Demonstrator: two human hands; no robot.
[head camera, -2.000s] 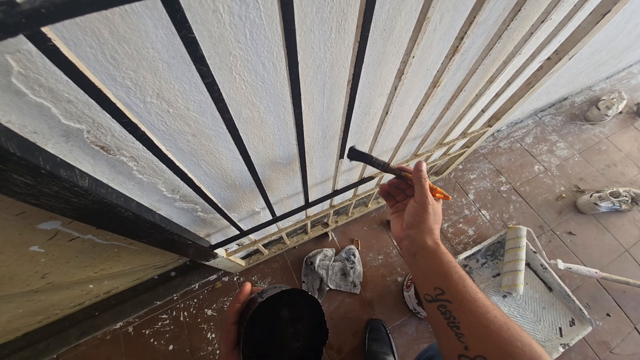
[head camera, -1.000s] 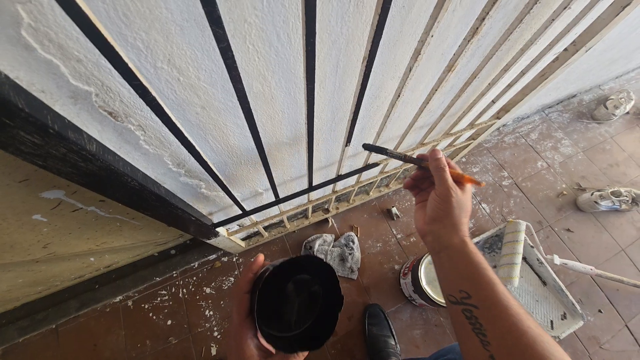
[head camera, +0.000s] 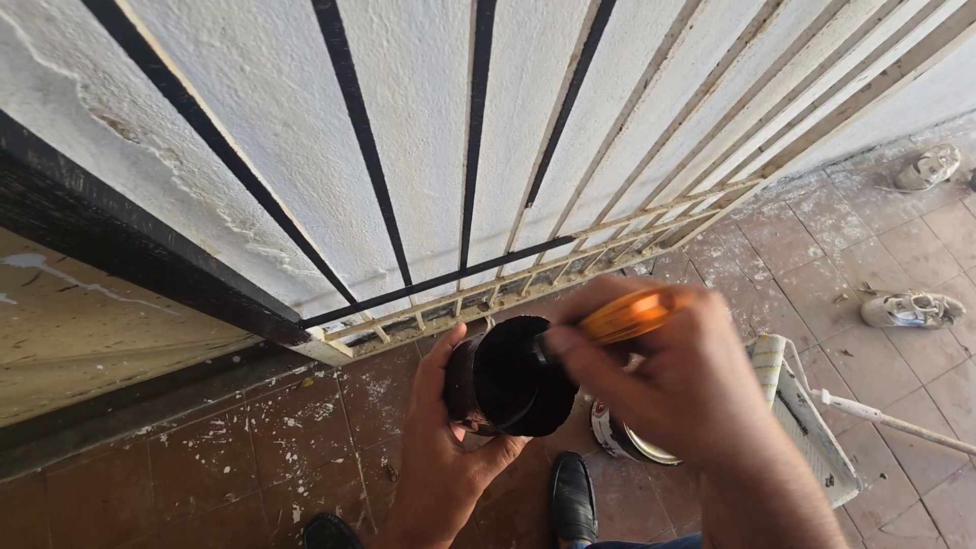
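Observation:
My left hand (head camera: 450, 450) is wrapped around a can of black paint (head camera: 518, 381), its dark mouth facing up toward me. In my right hand (head camera: 648, 358) is a paintbrush with an orange handle (head camera: 629, 314); its tip is at the can's mouth, and the bristles are hidden in the dark interior. Beyond both hands stands a metal grille (head camera: 474, 130) before a white wall. Its left bars and part of the lower rail (head camera: 488, 264) are black, while the bars to the right are cream. One bar (head camera: 568, 114) is black down to just above the rail.
A paint tray (head camera: 827, 457) with a roller (head camera: 770, 362) lies on the tiled floor at right, beside a long pole (head camera: 926, 433). An open paint tin (head camera: 610, 438) stands below my right hand. Worn shoes (head camera: 911, 310) lie farther right. My black shoes (head camera: 573, 499) are below.
My right hand has moved the brush from beside the grille bars to the can's mouth. My left hand has brought the can up toward the brush.

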